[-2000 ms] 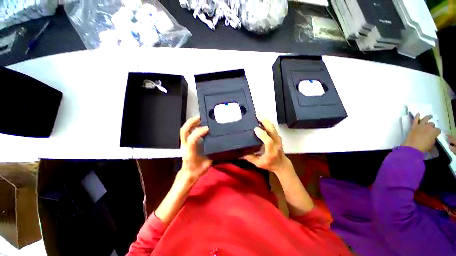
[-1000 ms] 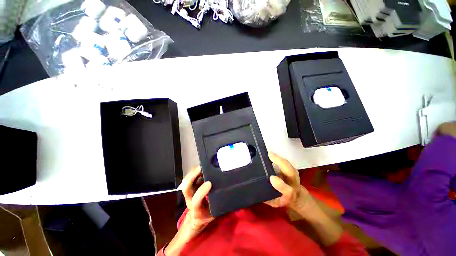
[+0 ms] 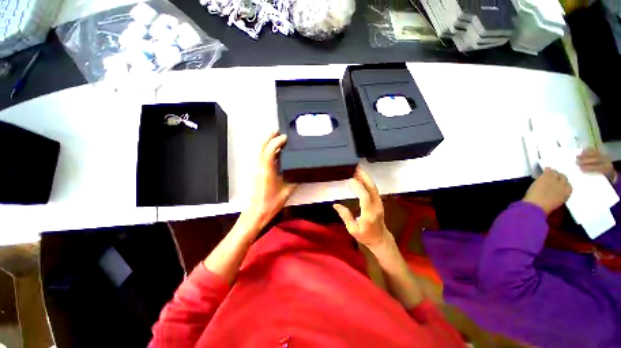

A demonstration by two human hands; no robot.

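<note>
A filled black box [image 3: 316, 155] lies on the white bench with a white case [image 3: 314, 124] in its cut-out. My left hand [image 3: 270, 178] holds its left side, fingertips on the edge. My right hand [image 3: 366, 212] is just below its lower right corner, fingers apart, with a fingertip close to the corner; contact is unclear. A second filled box [image 3: 397, 136] stands directly to the right, slightly turned. An open box base [image 3: 182, 163] at left holds a small white cable [image 3: 181, 121] near its back.
A clear bag of white cases [image 3: 153, 42], loose cables [image 3: 255, 15] and a stack of cards or sleeves [image 3: 476, 24] lie along the back. A black box [image 3: 26, 163] is at far left. A carton [image 3: 109, 285] is below the bench. A person in purple [image 3: 517, 238] handles white pieces at right.
The filled box has moved away from my body and now stands beside the other filled box. My right hand has come off its right side and opened; my left hand stays on it.
</note>
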